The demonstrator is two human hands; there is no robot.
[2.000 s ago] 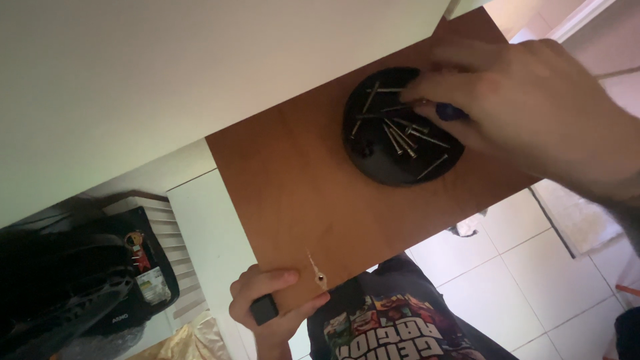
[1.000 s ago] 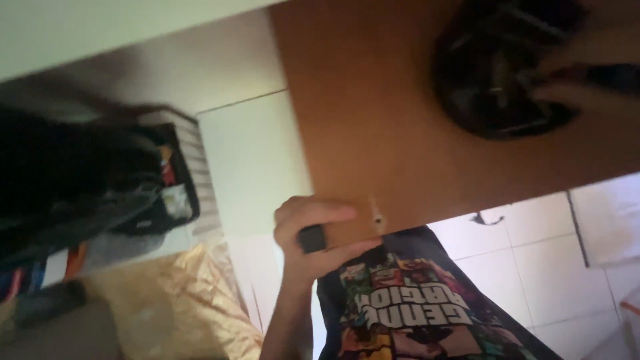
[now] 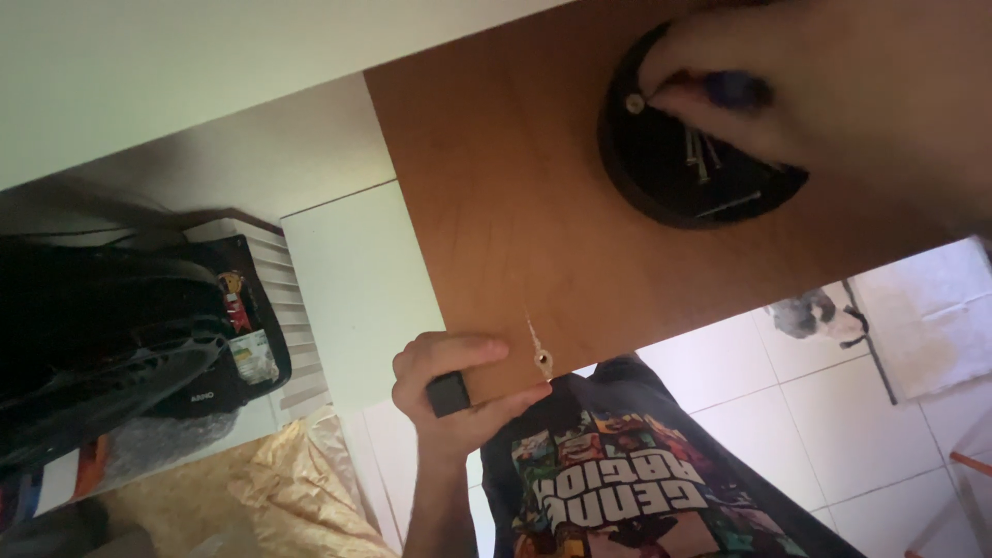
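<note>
My left hand [image 3: 465, 387] grips the near left corner of a brown wooden board [image 3: 496, 232], thumb and fingers on either side. A black block [image 3: 448, 394] sits at the board's end, within that grasp. Close to the fingertips the board has a hole with a chipped, pale rim [image 3: 542, 359]. At the upper right, my right hand [image 3: 721, 101], blurred, is over a round black dish [image 3: 651, 194] and holds a small blue and red tool, mostly hidden. A round metal piece [image 3: 635, 103] shows at its fingertips. Several screws [image 3: 701, 155] lie in the dish.
A pale panel [image 3: 194, 70] spans the upper left. A black bag [image 3: 209, 395] and a white slatted rack [image 3: 287, 310] are at the left, above crumpled tan cloth [image 3: 294, 480]. A grey and white animal, seemingly a cat [image 3: 810, 316], is on the tiled floor [image 3: 744, 372].
My right hand has shifted over the dish and now covers its upper right part. My left hand keeps its grip on the board's corner. The view has swung about.
</note>
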